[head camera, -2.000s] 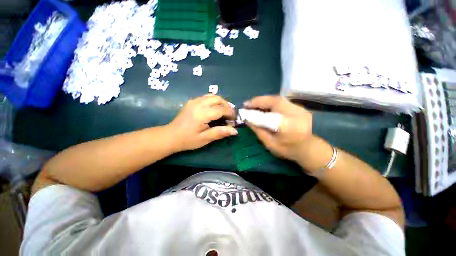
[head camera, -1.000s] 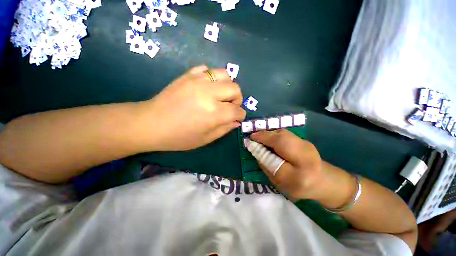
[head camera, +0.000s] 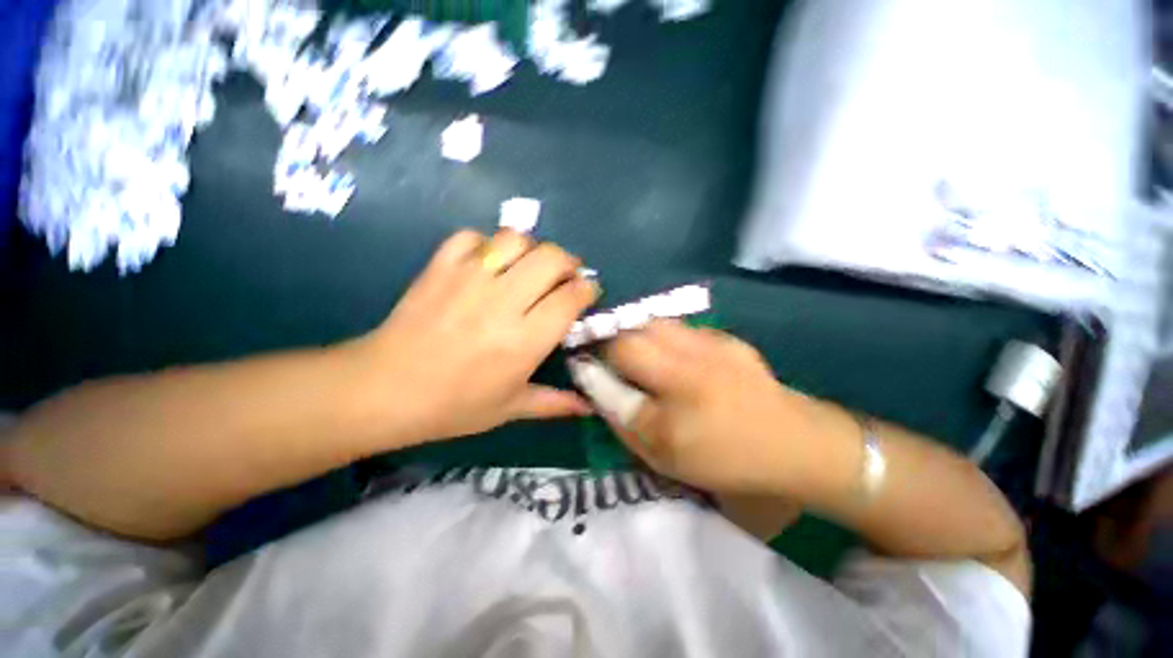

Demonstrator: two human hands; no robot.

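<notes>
A green PCB panel (head camera: pixel 601 444) lies near my chest, mostly hidden under my hands. A row of white square components (head camera: pixel 650 310) runs along its far edge. My left hand (head camera: pixel 495 328) is at the row's left end, fingers bent, thumb apart below. My right hand (head camera: pixel 688 392), with white finger tape (head camera: pixel 610 393) on one finger, bends over the panel just below the row. The picture is blurred, and I cannot tell whether either hand holds a piece. A loose white punched piece (head camera: pixel 520 213) lies just beyond my left fingers.
A pile of white punched pieces (head camera: pixel 109 142) is at the far left, with more scattered toward the middle. A thick white stack (head camera: pixel 952 142) with loose components on it stands at the right. A charger plug (head camera: pixel 1024 375) and light trays (head camera: pixel 1122 386) are at the right edge.
Since one second ago the view has shifted, showing more of the pile and stack. My left thumb has spread from its fingers, and my hands are closer together over the row's left end.
</notes>
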